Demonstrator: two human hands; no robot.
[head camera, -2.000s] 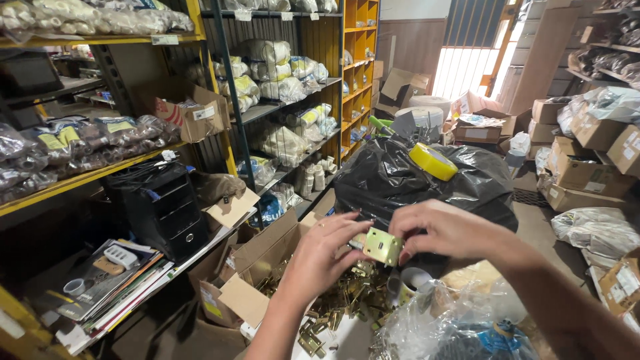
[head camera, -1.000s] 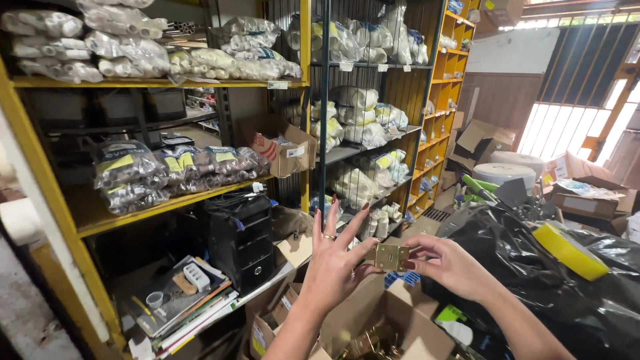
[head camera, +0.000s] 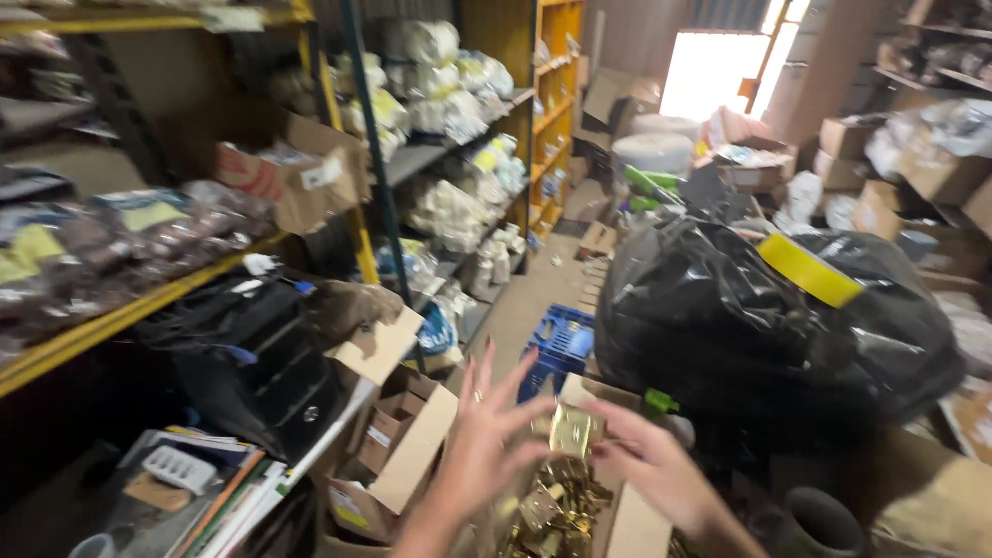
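A brass-coloured metal piece, perhaps a lock body or hinge (head camera: 571, 431), is pinched in the fingers of my right hand (head camera: 651, 465). My left hand (head camera: 484, 442) is at its left side, its upper fingers spread and raised and its thumb and a lower finger close to the piece; blur hides whether they touch it. Below both hands, many similar brass-coloured metal parts (head camera: 546, 515) lie in an open cardboard box (head camera: 639, 527).
A black plastic bag (head camera: 697, 310) with a yellow tape roll (head camera: 810, 270) on it bulks at the right. A blue plastic crate (head camera: 554, 349) sits on the floor ahead. Shelves with bagged goods, a black computer tower (head camera: 256, 364) and a grey tube (head camera: 823, 523) stand around.
The view has swung noticeably between frames. Both hands stay around the brass-coloured piece; the left fingers, bent near it two seconds ago, are now spread.
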